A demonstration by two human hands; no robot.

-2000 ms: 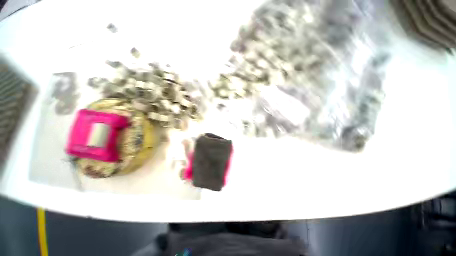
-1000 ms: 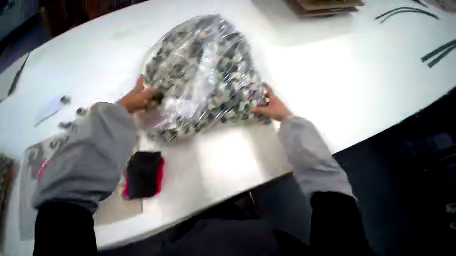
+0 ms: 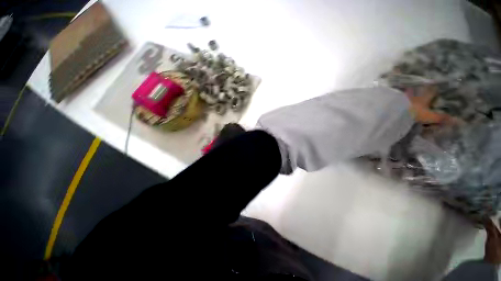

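Observation:
A clear plastic bag (image 3: 456, 153) full of grey rings lies at the right, blurred and cut off by the picture edge. My left hand (image 3: 431, 110) is at the bag's left side, gripping the plastic, its fingers blurred. My right hand (image 3: 491, 241) is at the right edge by the bag's lower corner, mostly cut off; its grip cannot be told. A pink block (image 3: 157, 94) with a pale piece on top sits on a round yellow-and-black stand (image 3: 187, 114). A loose pile of rings (image 3: 222, 82) lies beside the stand.
A pale base sheet (image 3: 118, 99) lies under the stand. A wooden board (image 3: 88, 41) with rows of rings stands at the upper left. A black pad (image 3: 229, 131) with pink edge is partly hidden by my left sleeve. A ring (image 3: 205, 21) lies at the back. Yellow-lined floor shows lower left.
My view has swung left, so the bag and both hands now show at the far right. The pink block, stand and loose rings, which my left arm largely hid, are uncovered.

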